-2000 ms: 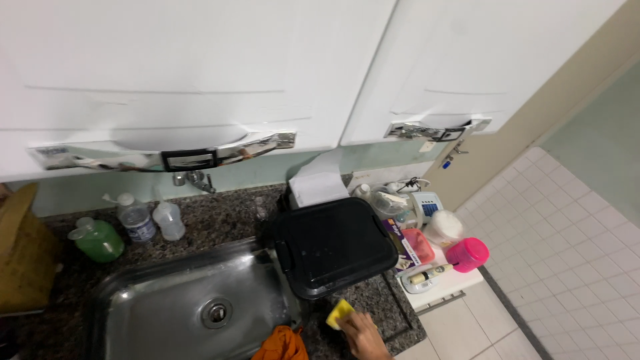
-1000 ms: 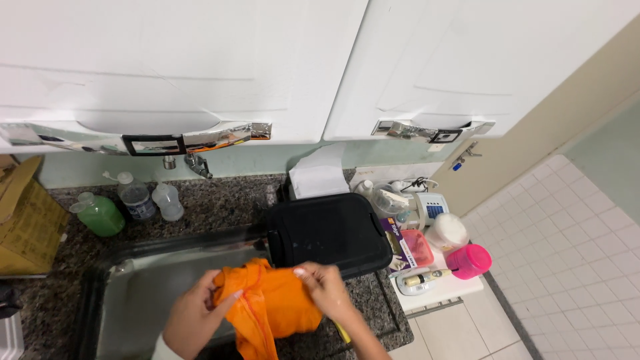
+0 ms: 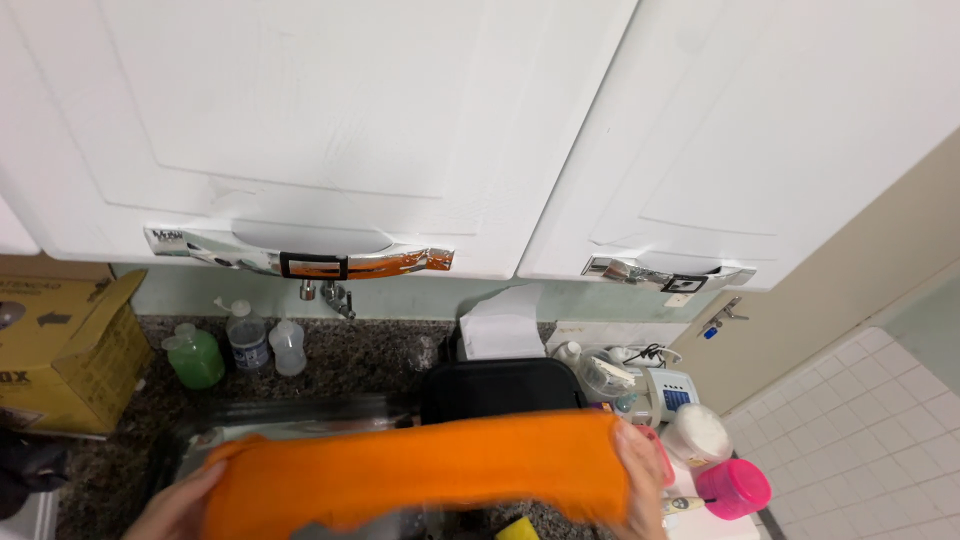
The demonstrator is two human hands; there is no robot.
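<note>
An orange cloth (image 3: 427,472) is stretched sideways between my two hands, low in the view and slightly blurred. My left hand (image 3: 180,499) grips its left end, over the left part of the steel sink (image 3: 217,439). Its right end is held by my right hand (image 3: 641,480), near the pink container. Behind the cloth lies a black plastic lid or tray (image 3: 502,386), its near part hidden. Below the cloth, at the bottom edge, part of a yellow sponge (image 3: 517,529) shows on the granite counter. Most of the sink is covered by the cloth.
White cupboard doors (image 3: 322,112) with chrome handles hang above. Behind the sink stand a green liquid bottle (image 3: 195,356), two clear bottles (image 3: 247,337) and a tap (image 3: 337,296). A cardboard box (image 3: 67,352) is at left; a pink-lidded jar (image 3: 733,489) and other containers stand at right.
Two seconds ago a hand was on the yellow sponge and the orange cloth lay at the sink. Both hands then held the cloth bunched; now it is spread wide between them.
</note>
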